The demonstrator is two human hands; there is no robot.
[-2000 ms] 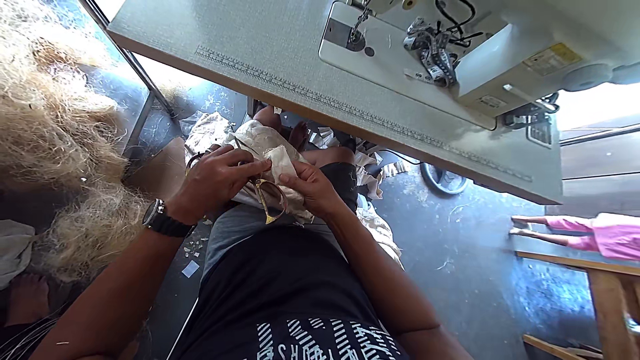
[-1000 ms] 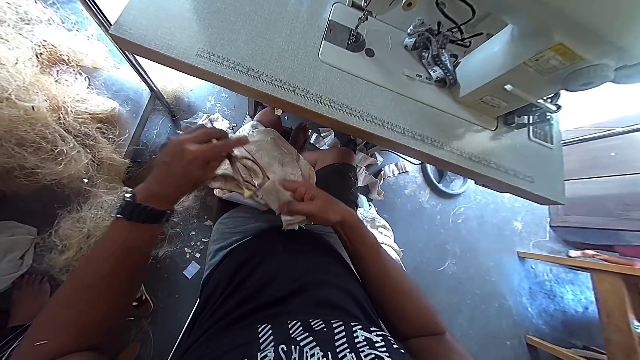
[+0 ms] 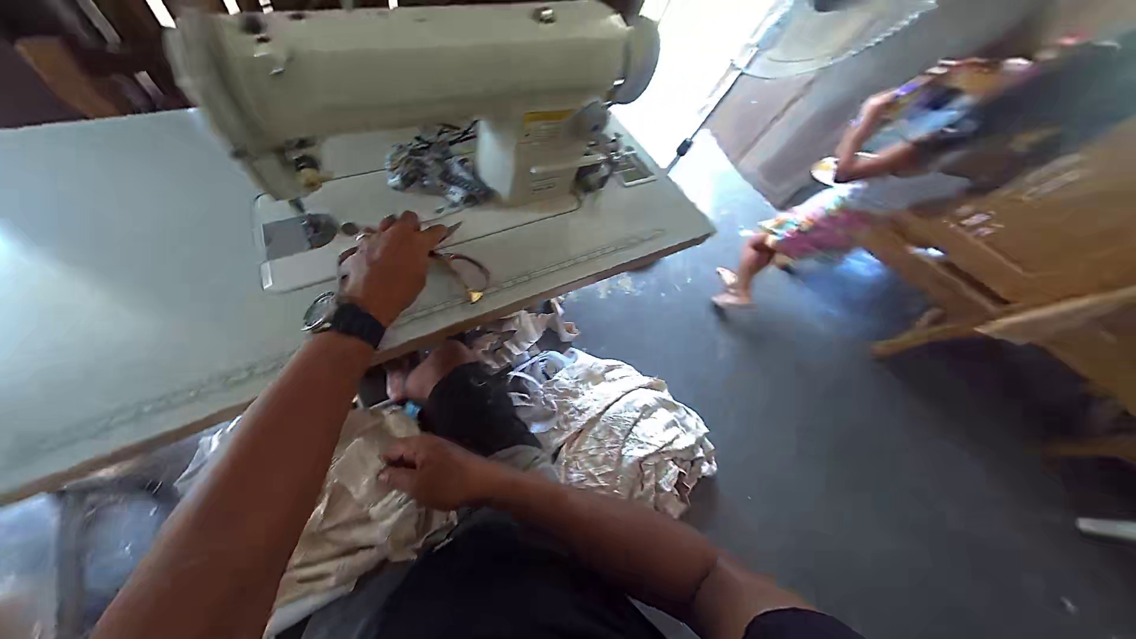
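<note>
My left hand (image 3: pixel 390 266), with a dark watch at its wrist, is over the sewing table's front part, beside the needle area of a cream industrial sewing machine (image 3: pixel 399 75). Its fingers are around what looks like scissors (image 3: pixel 466 275), whose brown loop with a yellow end sticks out to the right; the hand hides the rest. A round metal-rimmed item (image 3: pixel 319 311) lies by the wrist. Below the table edge, my right hand (image 3: pixel 430 470) has its fingers closed on beige cloth (image 3: pixel 355 515) spread over the lap.
The table's edge (image 3: pixel 532 302) crosses above my lap. Crumpled pale cloth (image 3: pixel 630 435) is heaped right of my knee. A tangle of thread or scraps (image 3: pixel 435 169) rests by the machine's arm. Another person (image 3: pixel 825 213) sits at the right, near wooden furniture (image 3: pixel 1047 231).
My left hand has gone from the cloth on my lap up to the sewing table, with the scissors-like tool. My right hand stays at the cloth. The view has swung strongly.
</note>
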